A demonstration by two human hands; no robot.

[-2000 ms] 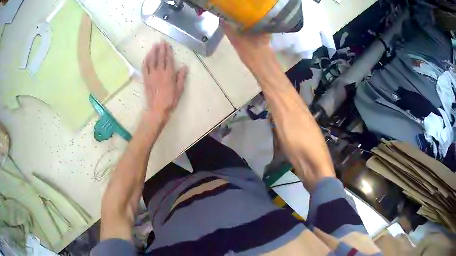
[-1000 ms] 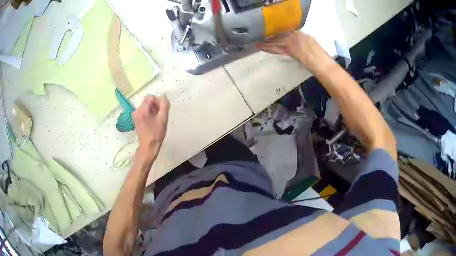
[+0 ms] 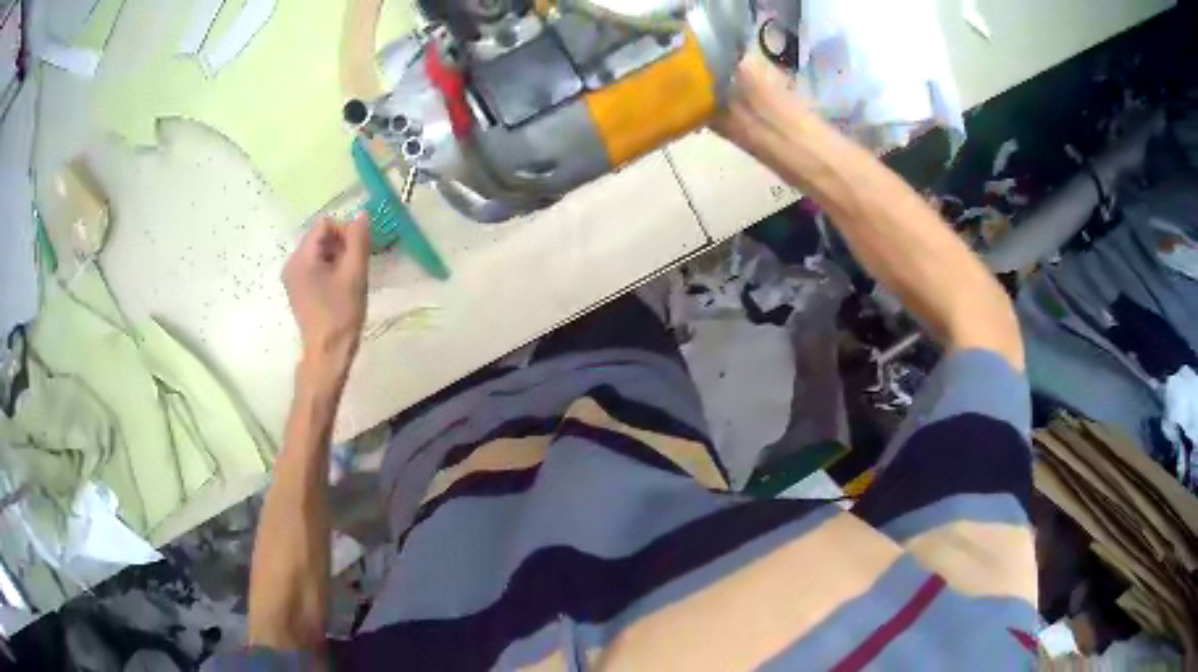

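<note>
The cloth cutting machine [image 3: 526,112], with grey metal body and orange band, stands at top centre, its near end beside the fabric lay. My right hand [image 3: 752,100] is at its right end; the fingers are hidden behind the body. The teal hold-down [image 3: 414,236] lies slantwise at the corner of the pale green lay [image 3: 263,99], just left of the machine. My left hand [image 3: 329,263] is curled around the end of its short grip. The machine hides the base plate and part of the tan curved strip [image 3: 357,46].
White paper pieces [image 3: 237,33] lie on the lay. A tan block [image 3: 82,210] and loose green strips [image 3: 118,381] are at left. Black-handled scissors [image 3: 775,42] and a white bundle [image 3: 874,72] are at right. Brown cardboard [image 3: 1117,525] is stacked lower right.
The machine has moved left across the table to the lay, with my right hand on it. My left hand has left the bare table and come to the hold-down's grip.
</note>
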